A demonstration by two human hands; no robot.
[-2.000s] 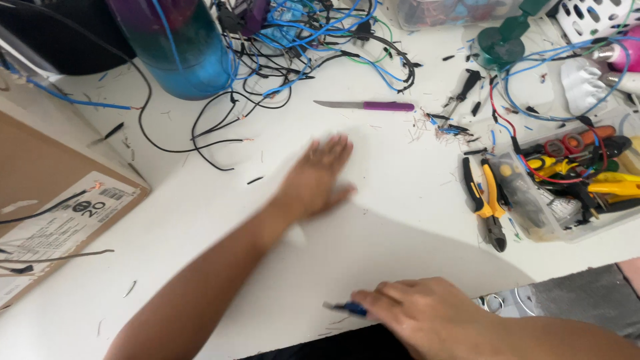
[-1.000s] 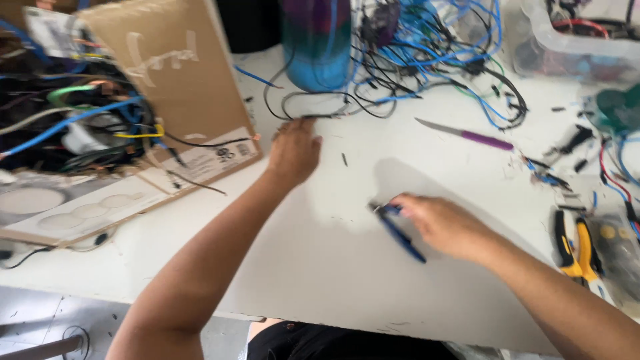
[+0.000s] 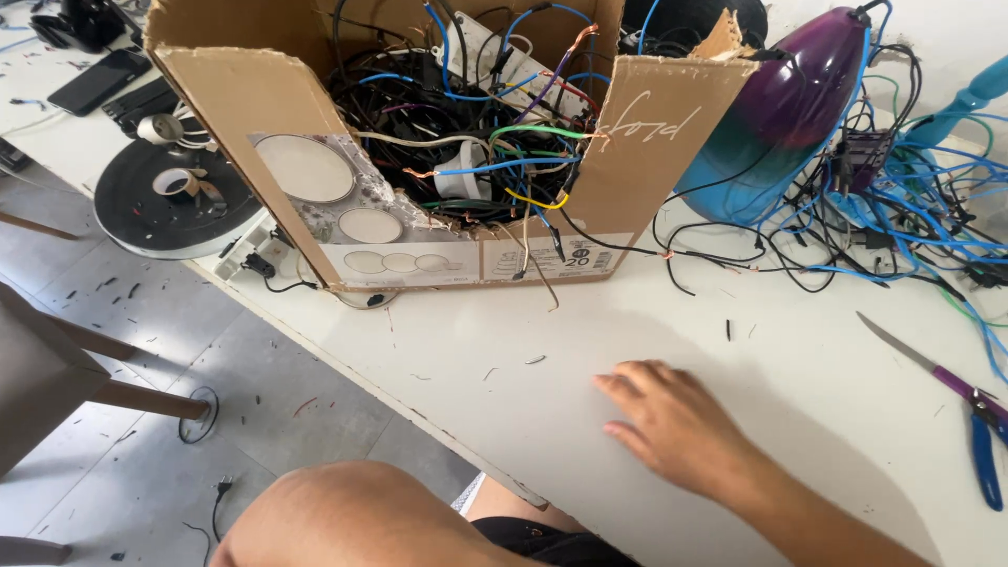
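My right hand (image 3: 669,421) is palm down over the white table (image 3: 488,409), fingers apart and pointing left, holding nothing. Bare skin fills part of the bottom edge, but my left hand is out of sight. Blue-handled cutting pliers (image 3: 986,461) lie at the far right, their jaws against the purple handle of a knife (image 3: 906,345). Behind my hand stands a cardboard box (image 3: 669,98) with a torn-down front, full of cut electrical cables (image 3: 504,165). Some ends show bare copper. Small wire scraps and a dark piece of insulation (image 3: 728,329) lie on the tabletop.
A purple and blue vessel (image 3: 776,118) stands right of the box, beside tangled blue and black cables (image 3: 874,228). At left are a black round disc (image 3: 169,209) bearing a tape roll (image 3: 175,184), and a phone (image 3: 98,81). A chair (image 3: 47,378) stands beyond the table's edge.
My right hand has let go of the blue-handled pliers, which now lie by the knife. My left hand has left the view. The view has swung left.
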